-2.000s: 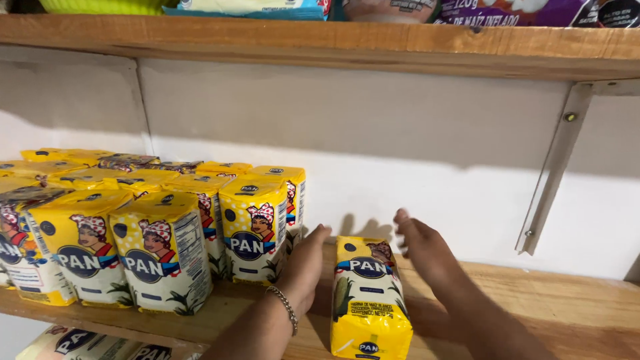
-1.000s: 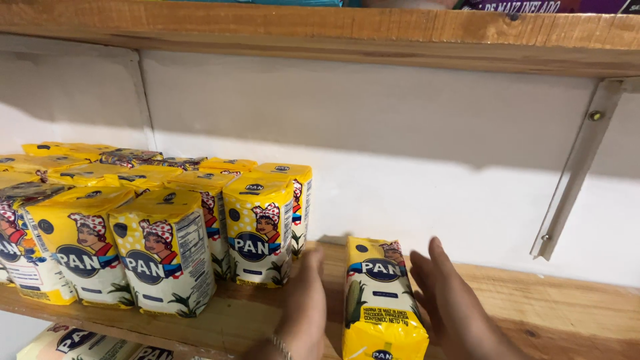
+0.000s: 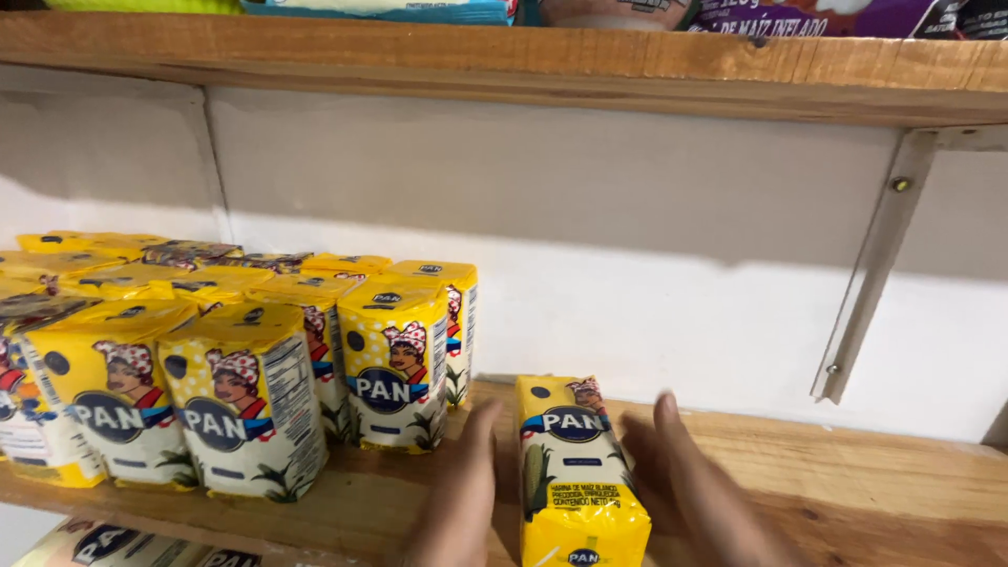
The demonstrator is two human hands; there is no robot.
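A yellow and white P.A.N. corn flour package (image 3: 579, 465) lies on its back on the wooden shelf, its base toward me. My left hand (image 3: 465, 480) is just left of it, blurred, thumb raised, with a narrow gap between. On its other side my right hand (image 3: 693, 480) is held upright, also blurred, apart from the package. Neither hand grips anything. Left of my hands, an upright P.A.N. package (image 3: 394, 370) stands at the right end of several rows of the same packages; another upright package (image 3: 244, 409) stands at the front.
The wooden shelf board (image 3: 827, 488) runs along a white wall. An upper shelf (image 3: 504, 67) with packaged goods crosses overhead. A metal bracket (image 3: 874, 268) is fixed to the wall at the right. More packages (image 3: 102, 543) show below, at the lower left.
Both hands stay on either side of the lying package. My right hand, close beside it one second ago, is now farther from it. The view has shifted slightly.
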